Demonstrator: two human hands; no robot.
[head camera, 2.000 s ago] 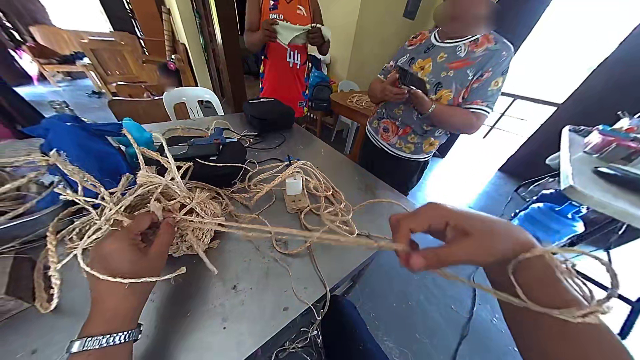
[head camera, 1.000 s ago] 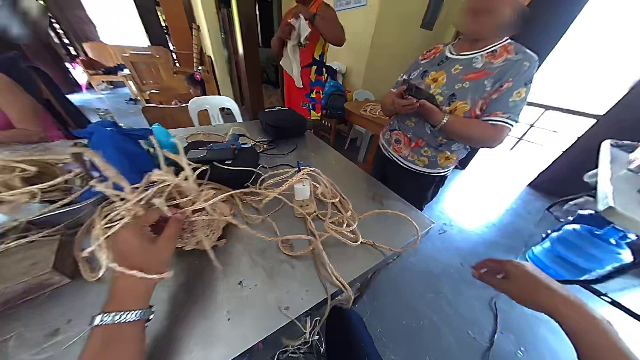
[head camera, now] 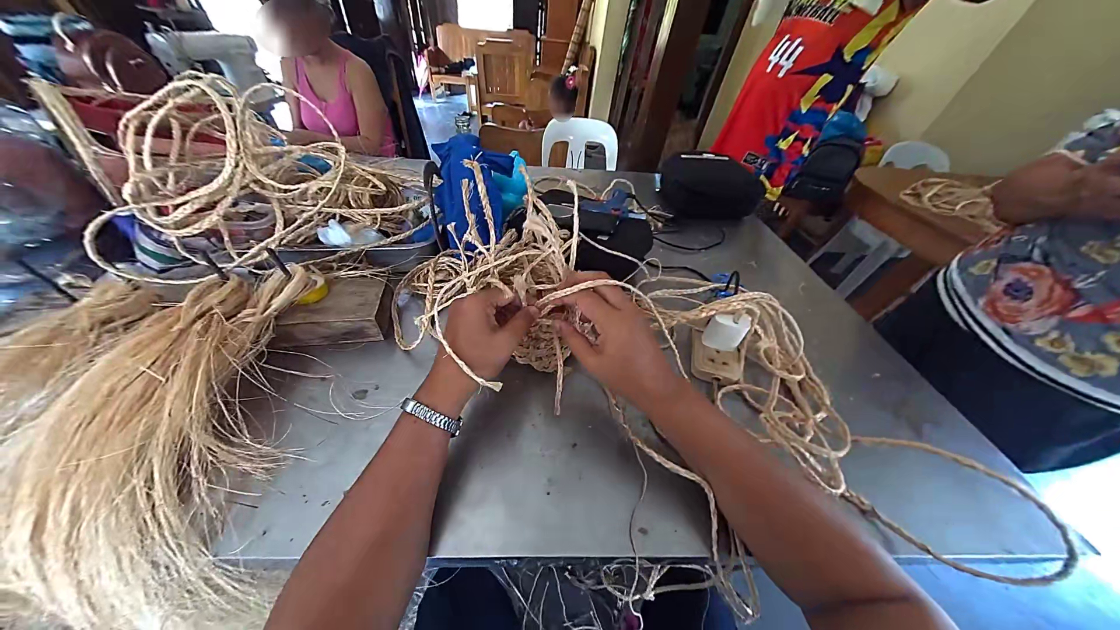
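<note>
A knotted bundle of natural-fibre rope (head camera: 544,350), its woven part at the bottom and loose cord ends sticking up, lies at the middle of the metal table. My left hand (head camera: 481,337) grips its near left side, thumb and fingers pinched on the cords. On the right side, my right hand (head camera: 612,337) pinches a strand of the same bundle between thumb and fingers, close to the left thumb. A long loose rope (head camera: 787,367) runs in loops over the table to the right and hangs past the near edge. The fingertips are partly hidden among the cords.
Raw fibre hanks (head camera: 149,420) and a wooden block (head camera: 337,311) lie left, below a tray with coiled rope (head camera: 227,166). A power strip (head camera: 716,357) with a white plug sits right. Behind are a blue cloth (head camera: 472,188) and a black case (head camera: 710,185). People are around the table.
My right hand, off to the right and away from the rope a second ago, is now at the bundle beside my left hand. The rope stretched between the hands earlier lies slack. The view has swung left.
</note>
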